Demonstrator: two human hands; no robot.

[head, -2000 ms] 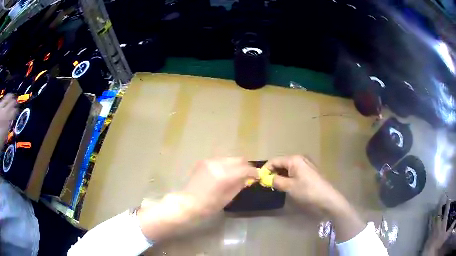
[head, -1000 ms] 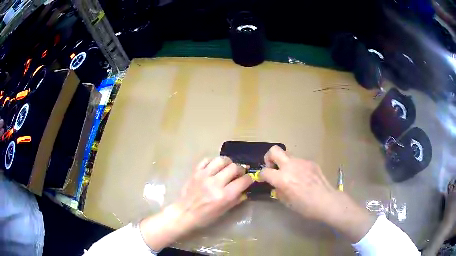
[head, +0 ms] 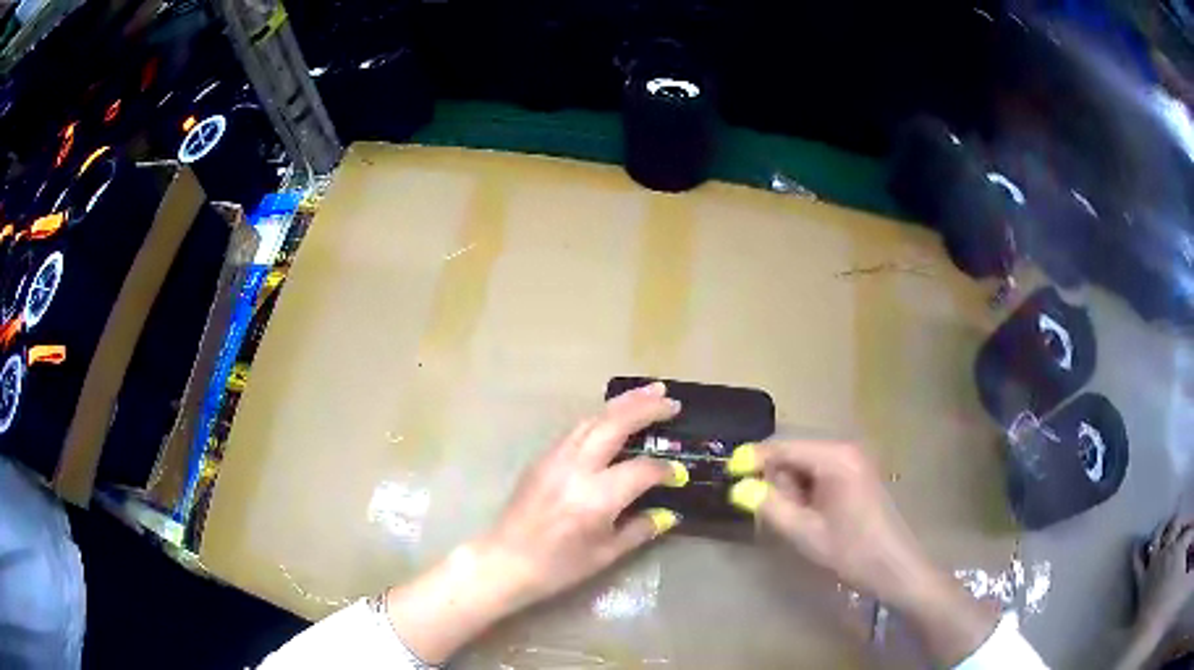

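Note:
A black speaker housing [head: 714, 408] lies on its side on the tan cardboard sheet, its long opening facing up. Small pale and reddish parts or wires [head: 674, 446] show in the opening, too small to tell apart. My left hand [head: 563, 495] holds the housing's left part, one finger on the upper half and yellow-cotted fingertips at the opening and lower half. My right hand [head: 832, 504] is at the opening's right end, yellow-cotted thumb and finger close together; whether they pinch a wire cannot be told.
One black unit [head: 665, 138] stands at the board's back edge. Several black units [head: 1041, 353] are grouped at right, wires between them. A thin loose wire [head: 890, 271] lies at upper right. An open carton [head: 125, 327] of ringed units is at left. Another person's hand [head: 1163, 576] is at lower right.
My hands were close together over the housing; my right hand has now moved right, away from my left, uncovering more of the opening. My left hand's finger now lies on the upper half.

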